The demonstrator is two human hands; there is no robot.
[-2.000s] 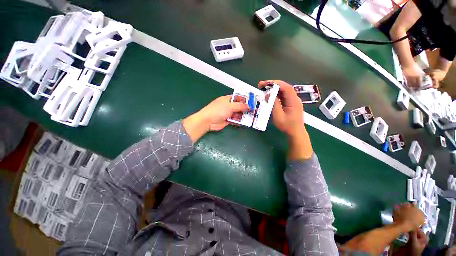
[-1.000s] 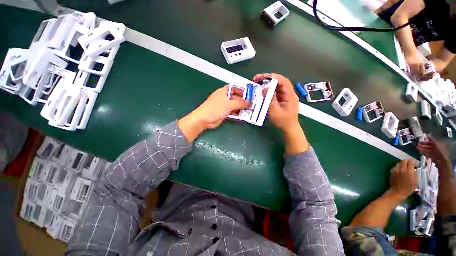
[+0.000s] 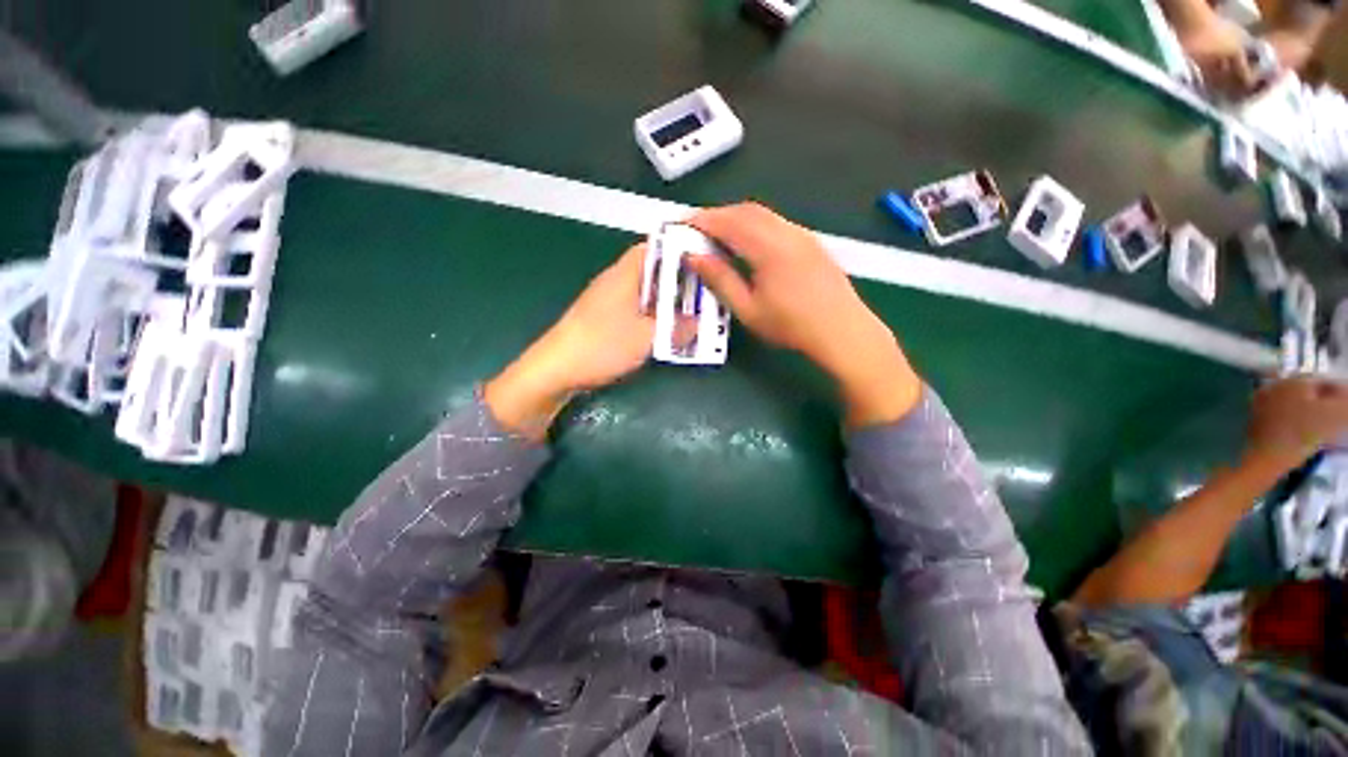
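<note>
A half-assembled unit [image 3: 655, 296] with a white front cover [image 3: 716, 337] against it is held between my hands over the green bench top [image 3: 444, 355]. My left hand [image 3: 599, 333] grips the unit from its left side. My right hand [image 3: 776, 281] lies over its top and right side, with fingers at the cover's window. A little blue shows through the window. Whether the cover is seated on the housing cannot be told. A pile of front covers [image 3: 222, 303] lies on the bench at the left.
The conveyor belt [image 3: 547, 89] carries closed units [image 3: 689, 133] and open units [image 3: 958, 207] with blue batteries [image 3: 900, 210]. A rail [image 3: 488, 181] edges it. A carton of white parts [image 3: 222, 592] stands below left. Another person's arm [image 3: 1197, 518] is at the right.
The cover, earlier held upright at the unit's right side, now faces up against it. Both hands have drawn together and shifted left. The blue battery is now mostly hidden. The camera view has turned.
</note>
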